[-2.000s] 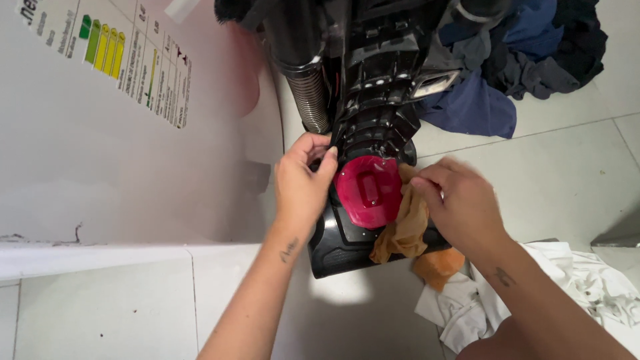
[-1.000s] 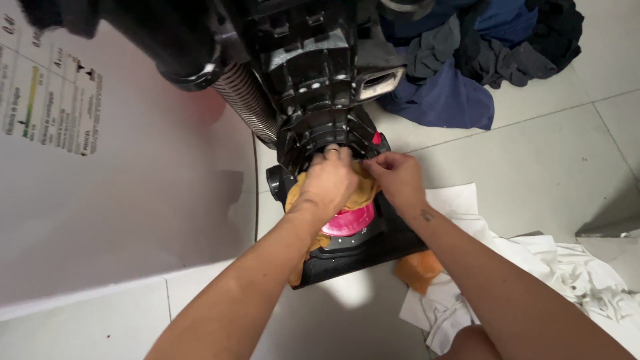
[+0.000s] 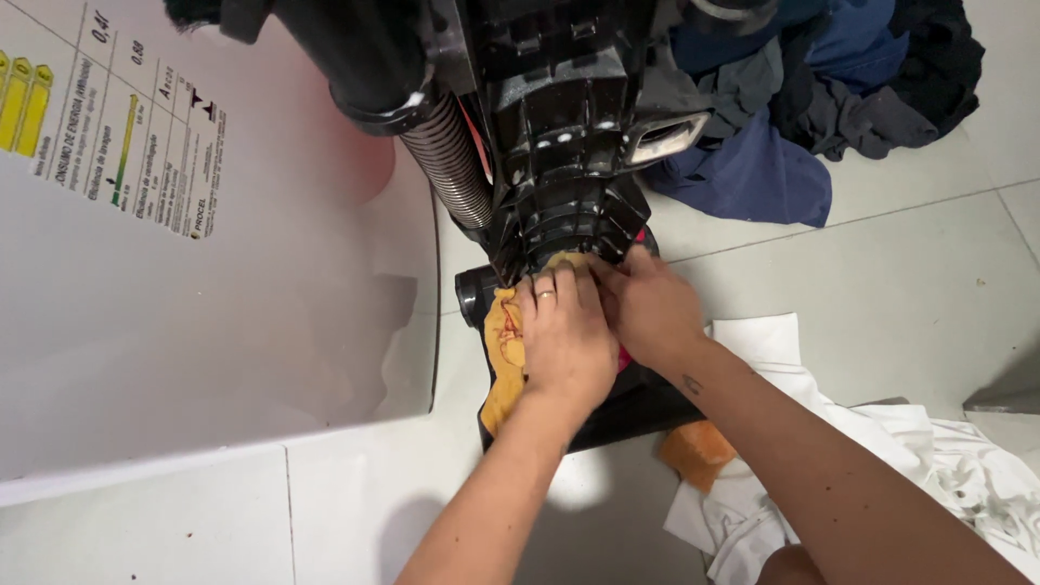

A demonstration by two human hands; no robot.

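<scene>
An upright vacuum cleaner (image 3: 569,138) of black plastic stands on the tiled floor, its ribbed hose (image 3: 449,158) at the left of the body. Over its floor head (image 3: 630,414), my left hand (image 3: 569,333) presses a yellow-orange cloth (image 3: 505,357) against the base of the body, fingers bent over it. The cloth hangs down the head's left side. My right hand (image 3: 654,305) is right beside the left one, its fingertips at the same joint and largely hidden. A bit of the pink part (image 3: 624,358) shows between my wrists.
A white appliance (image 3: 268,325) with an energy label fills the left. Dark blue, grey and black clothes (image 3: 747,171) lie in a heap at the upper right. White cloths (image 3: 902,455) and an orange cloth or sponge (image 3: 696,453) lie on the floor at the lower right.
The yellow cloth was in my right hand at the right of the pink part; now it lies under my left hand, which has moved across. The view has shifted.
</scene>
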